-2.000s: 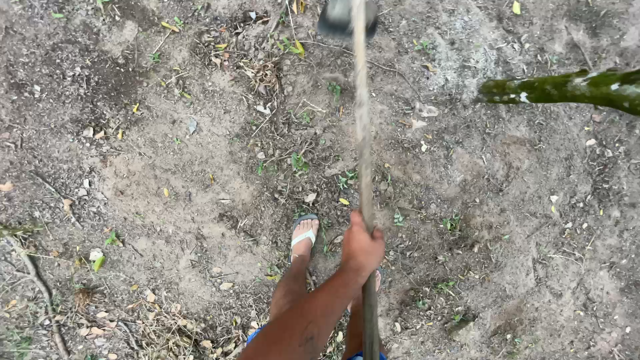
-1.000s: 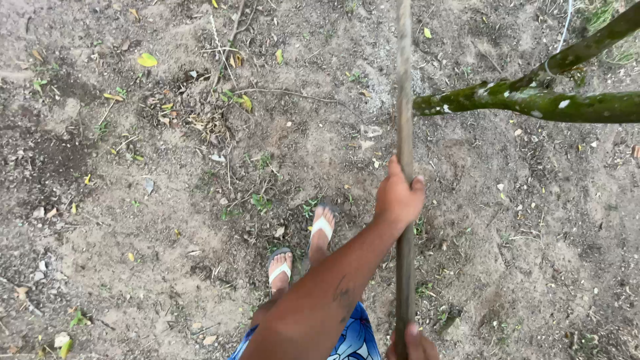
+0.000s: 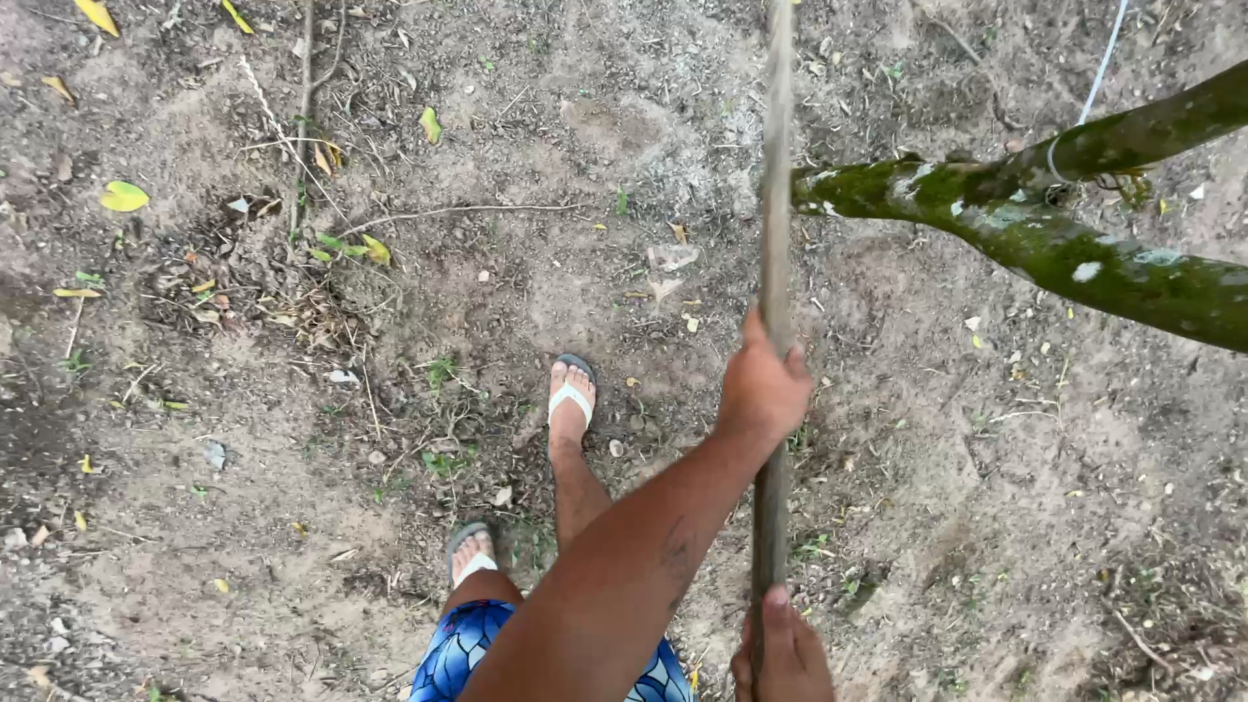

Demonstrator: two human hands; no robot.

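Note:
A long wooden pole [image 3: 773,224] runs almost straight up the view, right of the middle, and its top end is cut off by the frame. My left hand [image 3: 765,390] is closed around its middle, with the forearm crossing from the lower left. Lower down, at the bottom edge, my right hand [image 3: 785,653] grips the same pole. Both ends of the pole are out of sight.
A mossy forked tree trunk [image 3: 975,200] reaches in from the right, partly behind the pole, with a thin cord [image 3: 1104,63] around one branch. My sandalled feet [image 3: 570,398] stand on bare soil with dry leaves, twigs and small weeds. A thin stick [image 3: 304,117] lies upper left.
A dark tool head at the pole's far end, seen two seconds ago, has left the view. My right hand has come into view low on the pole. The view has shifted.

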